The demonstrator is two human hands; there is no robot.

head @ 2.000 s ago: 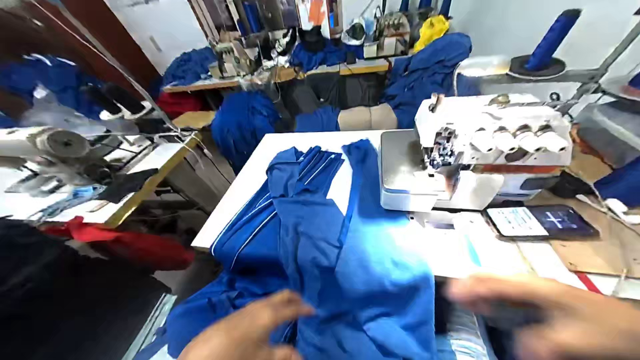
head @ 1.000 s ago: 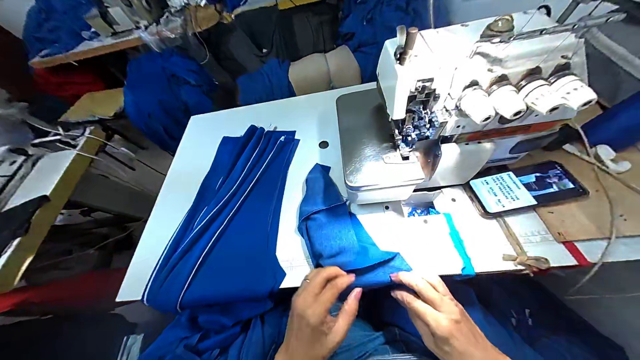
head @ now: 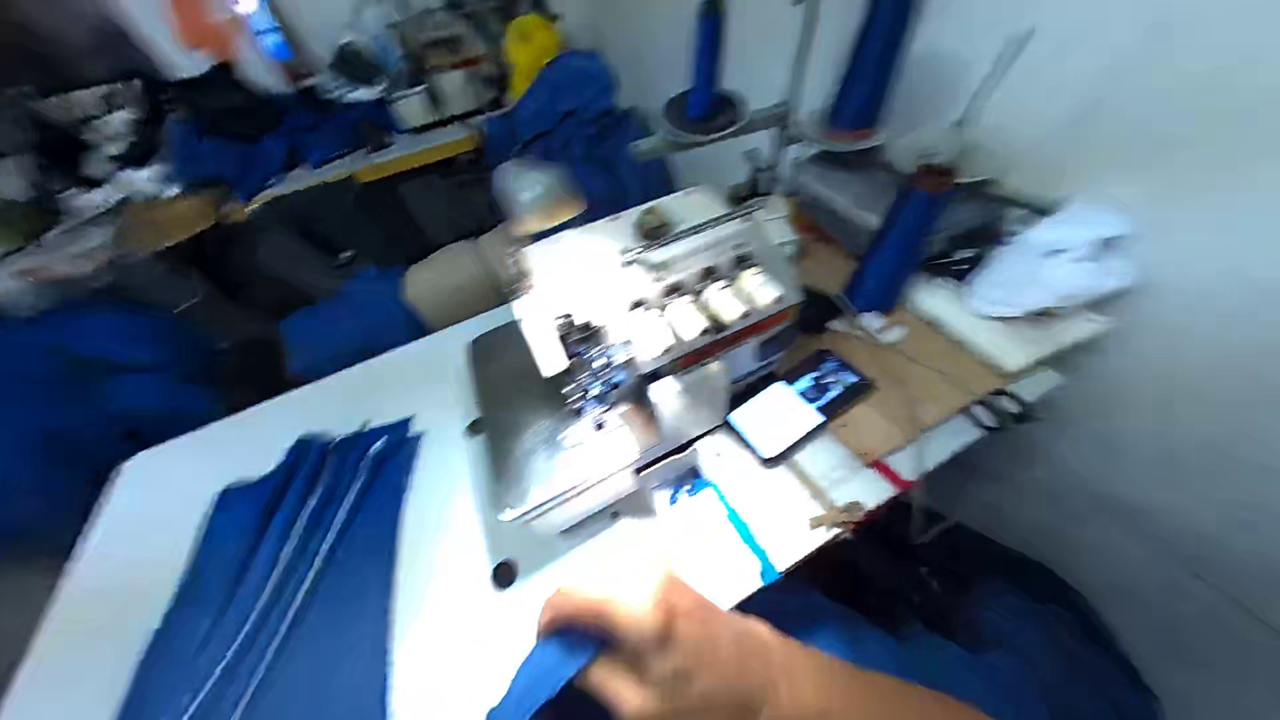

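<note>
My right hand [head: 660, 640], blurred, grips a piece of blue fabric [head: 555, 665] over the table's front part, in front of the overlock sewing machine [head: 640, 330]. My left hand is outside the frame. To the left, blue fabric pieces with white stripes [head: 290, 570] lie flat on the white table [head: 445, 500]. The machine's metal plate [head: 520, 430] is between those pieces and the phone [head: 800, 400]. A bright blue strip [head: 740, 530] lies at the table edge beside the machine.
Blue thread cones [head: 890, 240] stand right of and behind the machine. A white cloth [head: 1050, 265] lies at the far right near the wall. Dark and blue garments [head: 100, 390] are piled beyond the table's left side. More blue cloth [head: 1000, 620] hangs below the front edge.
The blue piece that both hands touched on the table is now held by my right hand alone. My left hand has gone out of view. The view has swung to the right.
</note>
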